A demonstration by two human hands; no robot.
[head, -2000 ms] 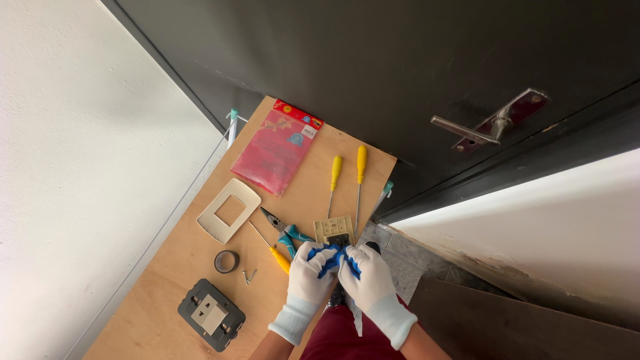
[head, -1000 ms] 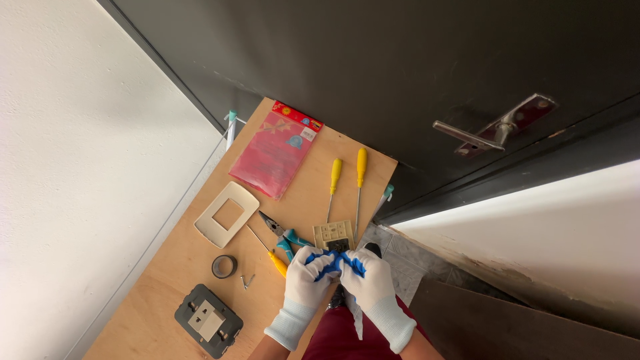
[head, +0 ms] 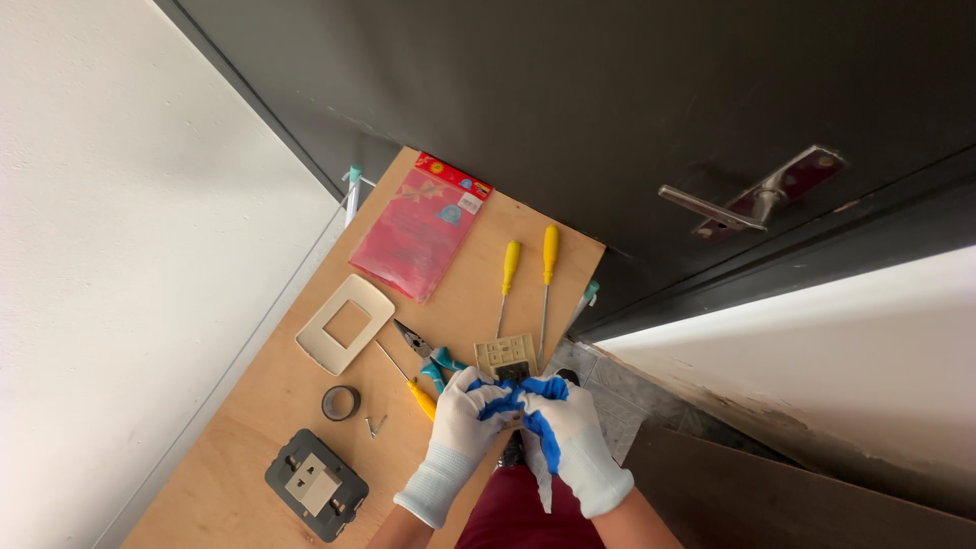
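Observation:
Both hands wear white gloves with blue palms. My left hand [head: 470, 415] and my right hand [head: 560, 427] meet at the table's right edge, their fingers pinched together over a beige plastic electrical plate [head: 506, 352] with a black part in its middle. What the fingertips pinch is hidden. A pale strip hangs below my right hand. Just left of my left hand lie teal-handled long-nose pliers [head: 424, 352] and a yellow-handled screwdriver [head: 420, 399]. Two more yellow-handled screwdrivers [head: 511, 267] [head: 550, 255] lie beyond the plate, their shafts pointing toward it.
On the wooden table [head: 252, 427] are a beige cover frame [head: 311, 333], a roll of dark tape [head: 340, 402], screws [head: 374, 427], a dark mounting frame with a socket [head: 352, 488] and a red plastic packet [head: 415, 236]. A dark door with a metal handle [head: 713, 206] stands behind; a white wall is left.

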